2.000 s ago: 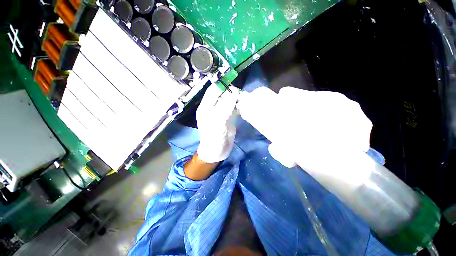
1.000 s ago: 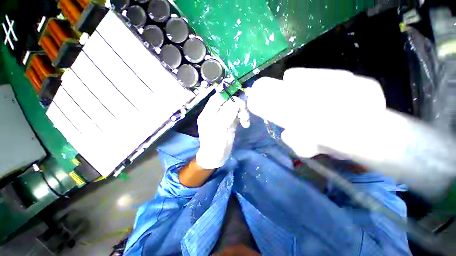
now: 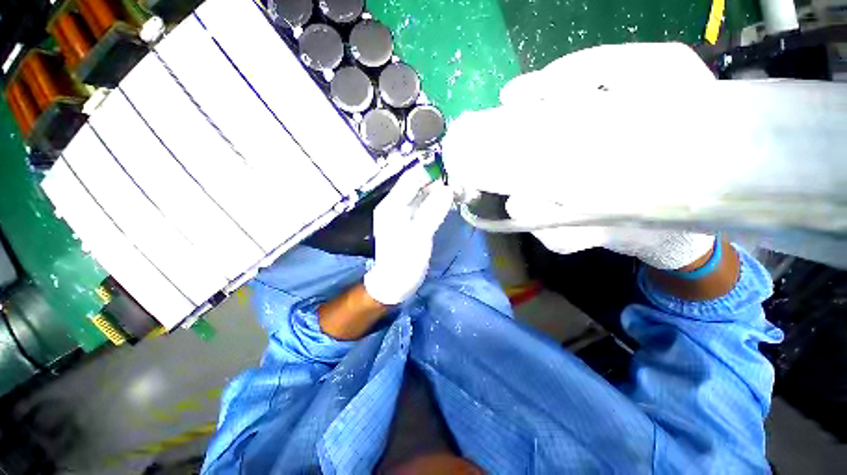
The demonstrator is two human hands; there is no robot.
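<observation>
My left hand, in a white glove, has its fingertips at the near corner of the circuit board, on a small green daughter board. My right hand, in a white glove, is shut around the white glue dispenser, which lies almost level and runs off the right edge. The dispenser's front end is close to my left fingertips; its nozzle tip is hard to make out. The board carries a wide pale heat sink and dark grey round capacitors.
Orange coils in black frames stand at the top left of the board. A green mat with white glue spots lies under and beyond it. A clear hose runs along under the dispenser. Dark items stand at the right, behind the dispenser.
The dispenser has swung from slanting down to the right to nearly level, and my right forearm now shows. The board appears shifted left and slightly turned in view. My left hand stays at its corner.
</observation>
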